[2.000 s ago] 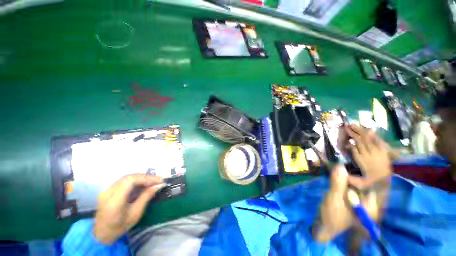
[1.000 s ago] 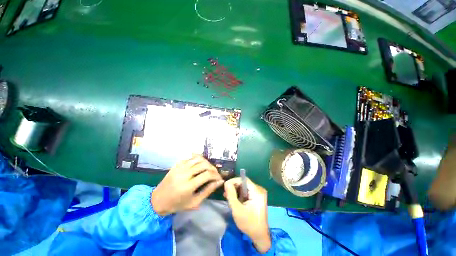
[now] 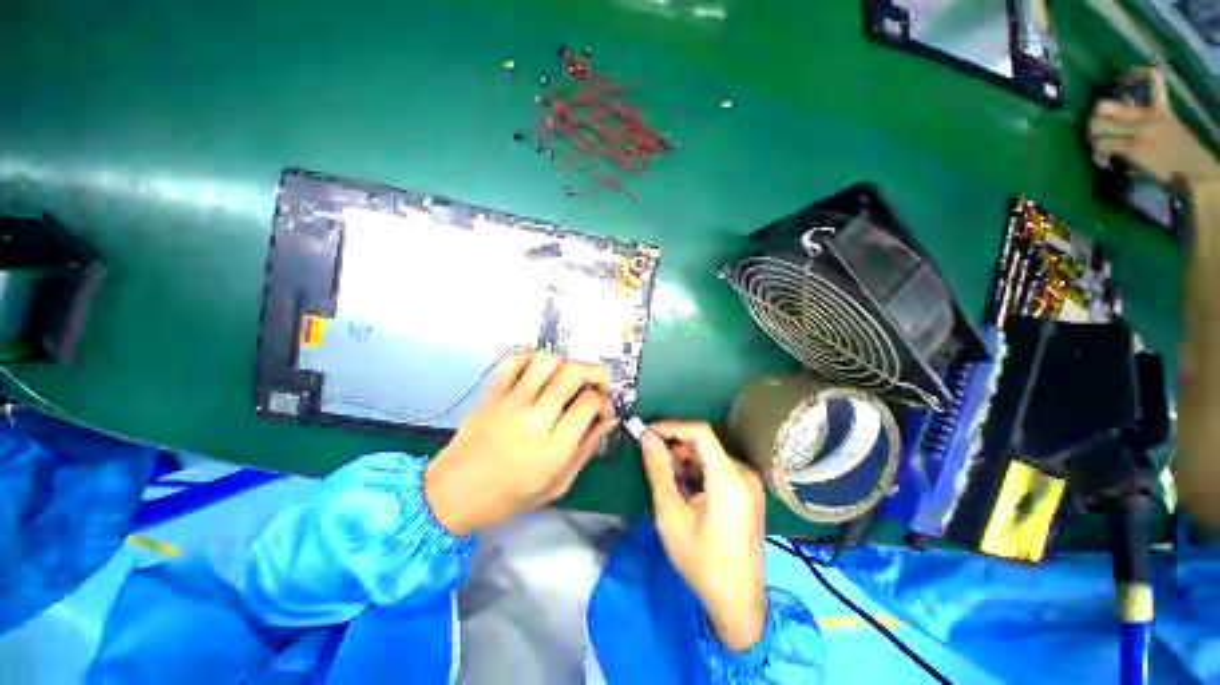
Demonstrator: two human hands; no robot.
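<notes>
The opened tablet unit [image 3: 401, 315] lies flat in front of me, its crowded mainboard strip at the right end. My left hand [image 3: 526, 439] rests over its lower right part, fingertips pinched together at the corner; what they hold is hidden. A thin dark lead [image 3: 471, 399] curves from under these fingers across the white centre. My right hand [image 3: 709, 519] is just right of that corner, thumb and finger closed on a small pale-ended piece [image 3: 634, 427], close to the left fingertips. The red pile of leaded components [image 3: 599, 118] lies behind the unit.
Right of my hands stand the tape roll [image 3: 839, 455], fume fan [image 3: 836, 315], blue ridged block [image 3: 947, 448] and iron stand with yellow sponge [image 3: 1024, 511]; the soldering iron [image 3: 1135, 602] rests there. A spool stand [image 3: 51, 295] is left. Another person's hand [image 3: 1137, 134] is far right.
The view has swung right, then closer. My right hand has let go of the soldering iron and come beside my left at the unit's corner. The grey stick seen earlier in it no longer shows.
</notes>
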